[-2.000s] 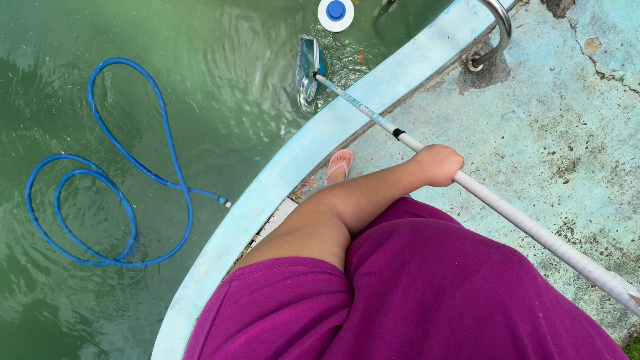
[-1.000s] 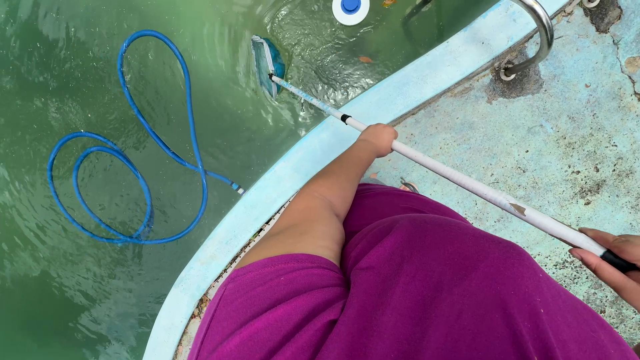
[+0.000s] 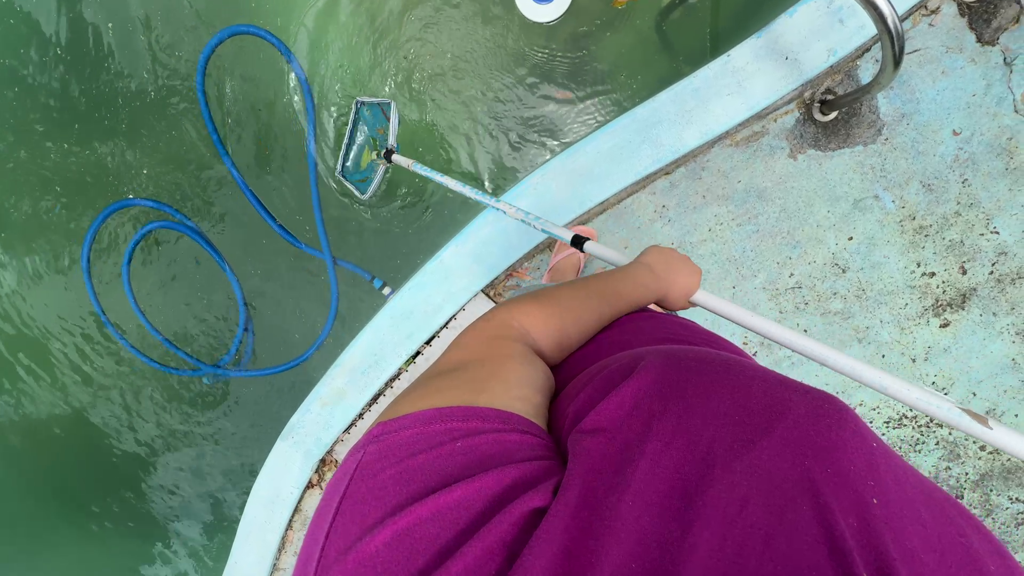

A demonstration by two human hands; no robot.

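My left hand [image 3: 670, 278] is closed around the white telescopic pole [image 3: 788, 330], just behind its black collar. The pole slants from the right edge of the view, over the pool coping, to a blue skimmer net [image 3: 370, 148] at the surface of the green water. Leaves or similar debris show in the net. My right hand is out of view, and the pole's rear end lies beyond the right edge.
A blue hose [image 3: 314, 160] loops in the water, its end fitting near the pale blue coping [image 3: 616, 156]. A bent metal handrail [image 3: 884, 60] stands on the worn deck [image 3: 864, 240]. A white float [image 3: 544, 8] is at the top.
My left hand has drawn back along with the pole since a second ago, away from the coping. My right hand, seen on the pole's black grip then, has left the view.
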